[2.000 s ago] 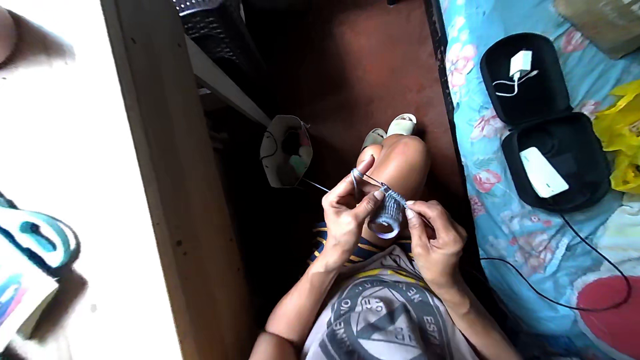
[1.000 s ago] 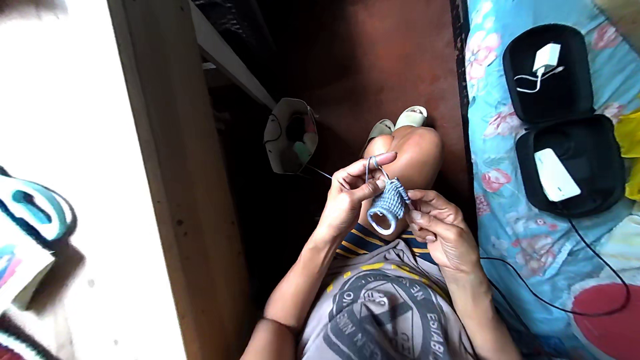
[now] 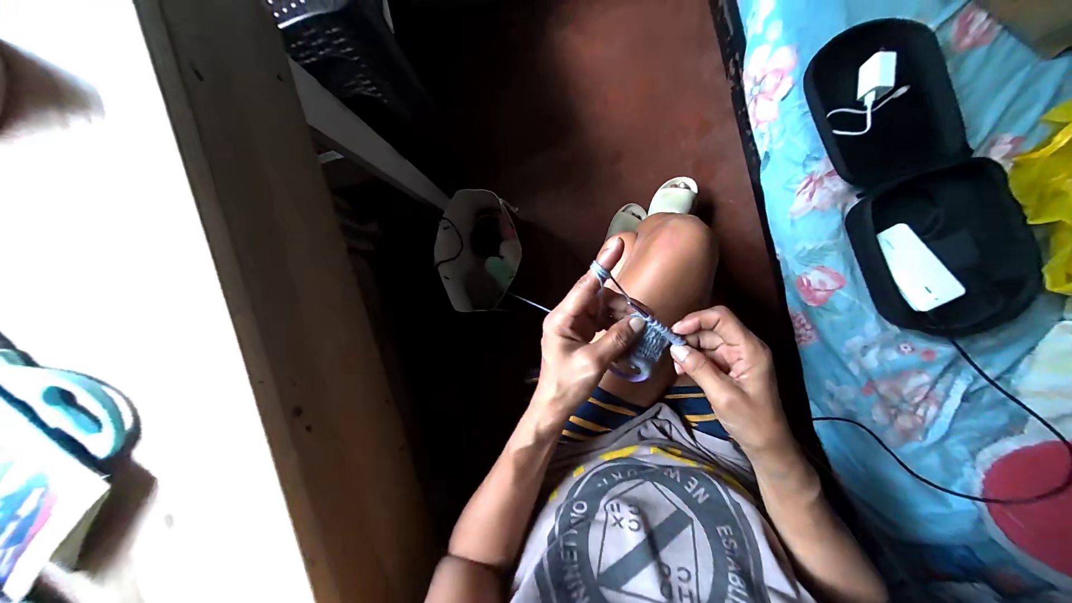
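Note:
Above my lap, a small blue-grey crocheted or knitted piece (image 3: 653,342) hangs between my hands, with a pale ring-like edge at its lower end. My left hand (image 3: 582,335) pinches its left side between thumb and fingers, and yarn loops round the raised index finger. My right hand (image 3: 727,362) grips the right end of the piece at the fingertips, where a thin tool seems to be held, mostly hidden. A strand of yarn (image 3: 531,302) runs from my left hand towards an open container (image 3: 469,293) with dark and coloured contents.
A wooden-edged table (image 3: 251,335) stands at the left, bearing a teal-and-white object (image 3: 79,410). At the right, a bed with a floral sheet (image 3: 904,394) holds an open black case (image 3: 1005,243), a white charger (image 3: 877,74), a white device (image 3: 919,266) and yellow plastic (image 3: 1043,176). A black cable (image 3: 888,461) crosses the sheet.
The worked piece has turned in my hands, so its round opening faces the camera less than a second ago. My left index finger now points more upward with the yarn round it.

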